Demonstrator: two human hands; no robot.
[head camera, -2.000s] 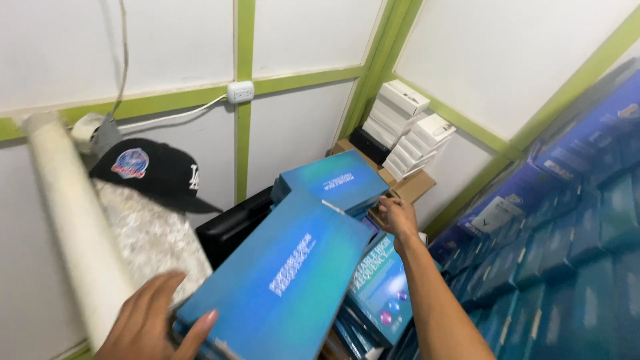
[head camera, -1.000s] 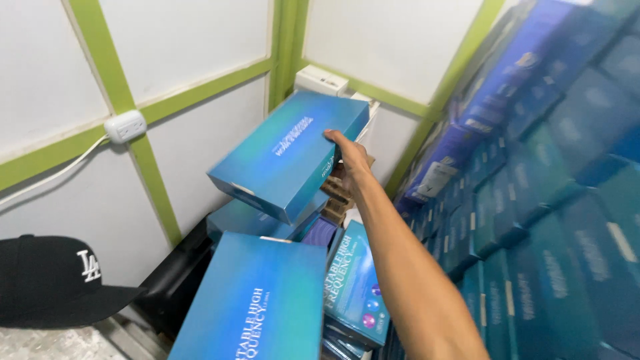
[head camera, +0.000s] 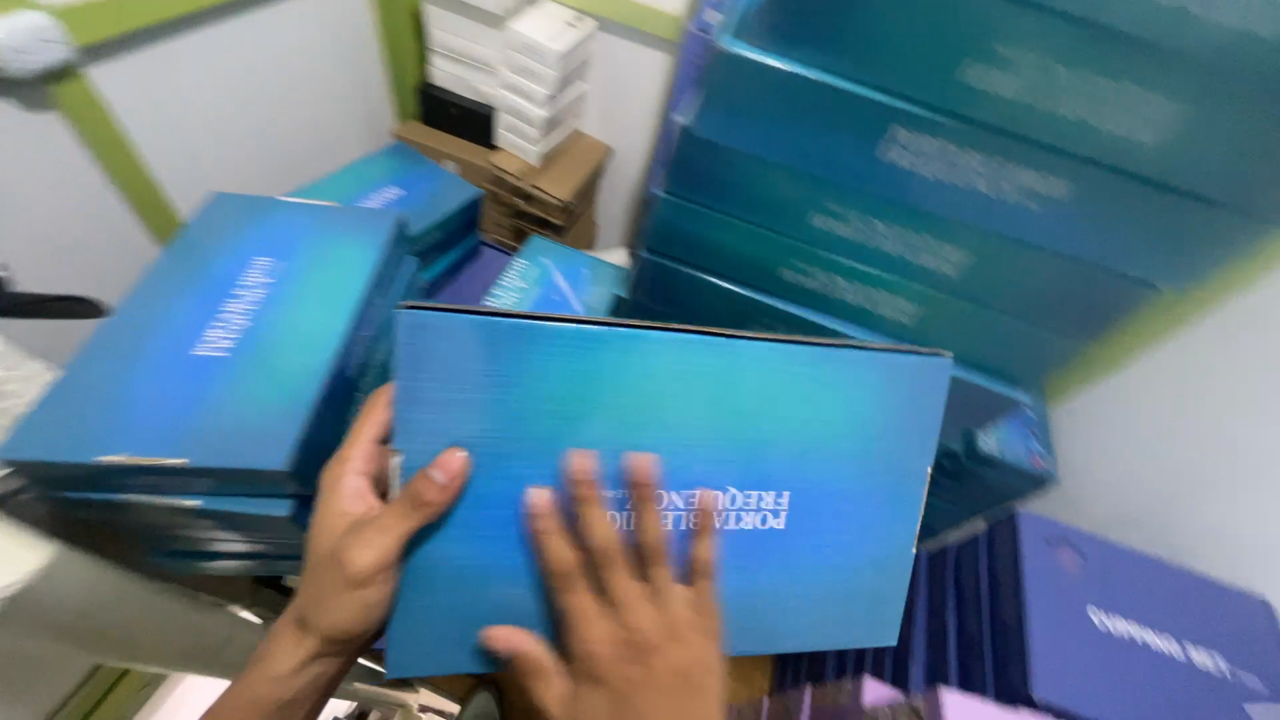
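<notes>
A blue-teal cardboard product box (head camera: 660, 420) with printed lettering is held up in front of me, its broad face toward the camera. My left hand (head camera: 370, 530) grips its left edge, thumb on the face and the fingers partly hidden behind. Flat against the lower middle of the same face lies my right hand (head camera: 620, 590), fingers spread and slightly blurred. At left, another blue box (head camera: 220, 330) lies on top of a stack of similar boxes. A further blue box (head camera: 400, 195) sits behind that stack.
Teal boxes (head camera: 900, 200) form a tall stack at the right. Purple boxes (head camera: 1140, 620) stand at the lower right. White small boxes (head camera: 545, 75) are piled on brown cartons (head camera: 550, 185) in the corner. A pale roll (head camera: 120, 610) lies at the lower left.
The box my right hand carried over the stacks one second ago appears now held close in front of me. My left hand has come into view on its edge. The view has swung right.
</notes>
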